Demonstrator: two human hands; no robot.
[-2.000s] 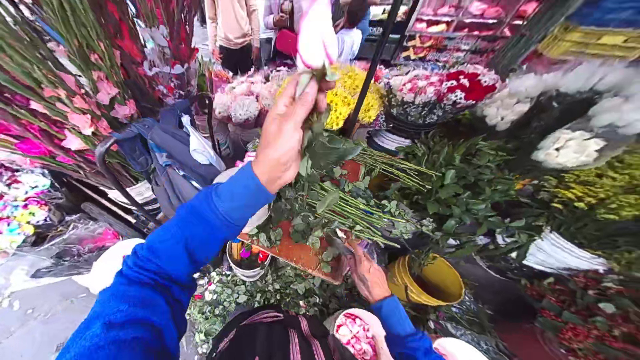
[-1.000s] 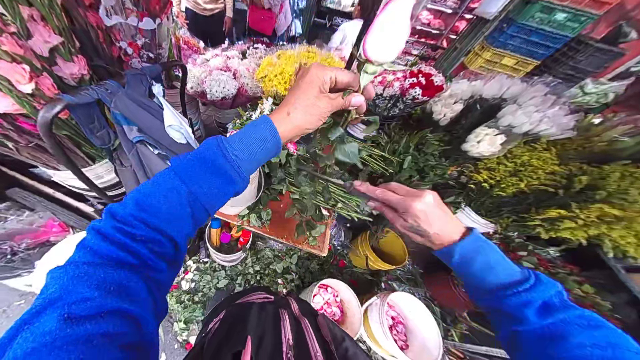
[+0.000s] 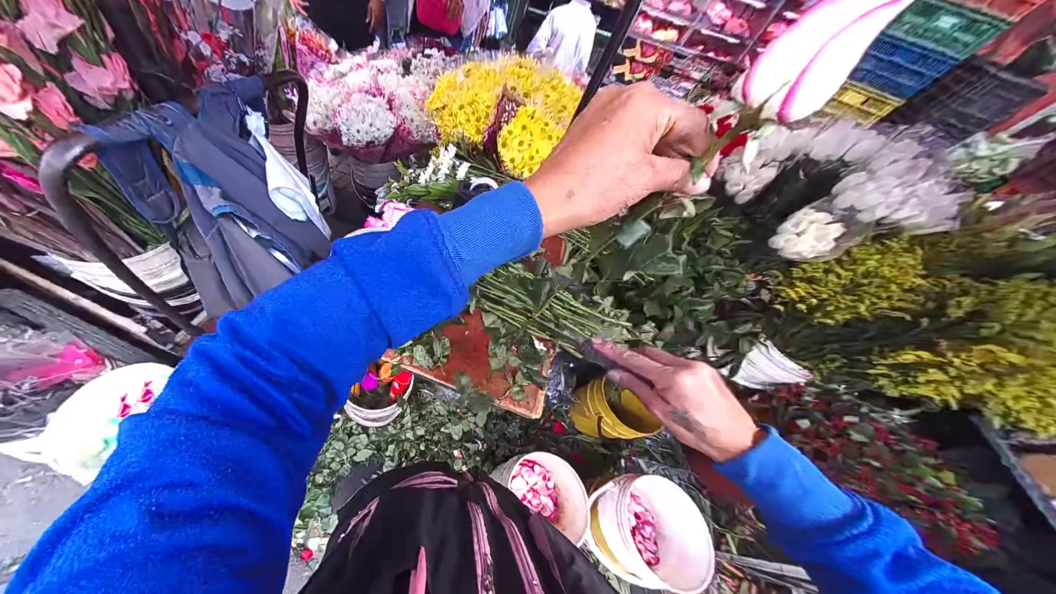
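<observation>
My left hand (image 3: 631,153) pinches the stem of a white rose with pink edges (image 3: 813,62) just under its bloom, at the upper right. Leaves on the stem hang below those fingers. Lower down, my right hand (image 3: 689,396) is beside a bundle of green cut stems (image 3: 544,301), its fingers around something dark and narrow that I cannot identify. The stems lie over a reddish-brown board (image 3: 474,355) strewn with leaves.
White buckets (image 3: 672,528) with pink-and-white petals or blooms stand below. A yellow bucket (image 3: 594,412) is near my right hand. Yellow (image 3: 528,107) and white flowers (image 3: 808,233) surround the work. A metal-framed cart (image 3: 62,177) with a jacket (image 3: 223,190) stands left.
My left hand and the rose have moved right. My right hand remains near the cut stems. The view has shifted.
</observation>
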